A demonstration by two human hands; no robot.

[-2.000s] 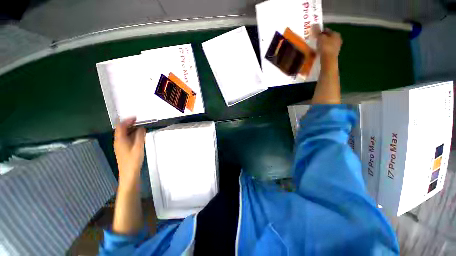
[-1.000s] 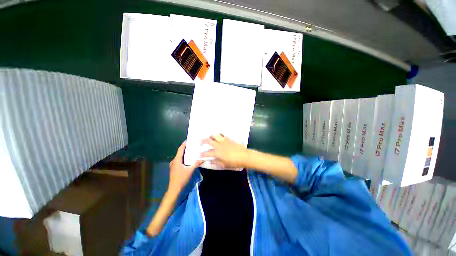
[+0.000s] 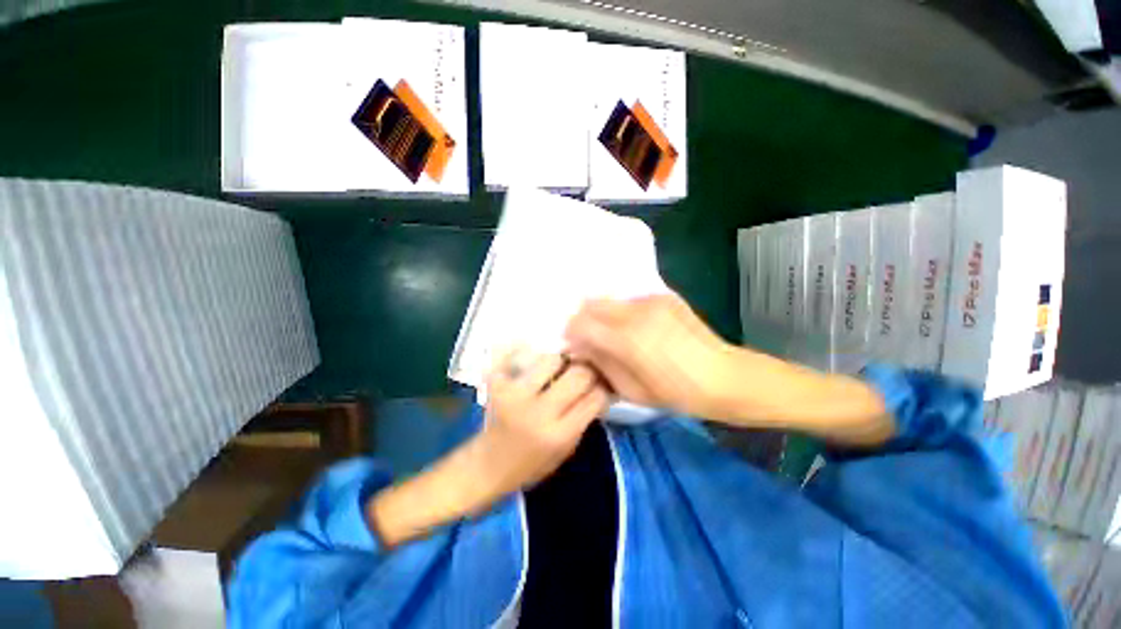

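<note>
A pile of plain white inserts lies close to my body on the green bench, its top sheet turned askew. My left hand is at its near edge, fingers curled on the white piece. My right hand meets it from the right, fingertips pinching the same piece; both hands are slightly blurred and their fingertips partly hidden. Beyond the pile, a white box base sits beside a lid with an orange-and-black picture. Another plain white base sits beside a second pictured lid.
A ribbed white-grey insert stack stands at left. Upright lettered boxes stand in a row at right, with more boxes lower right. A brown carton is below at lower left. A pale rail runs behind.
Both hands have come together at the pile's near edge, my left hand moving right and onto it. The top white piece has turned askew. The view has shifted slightly.
</note>
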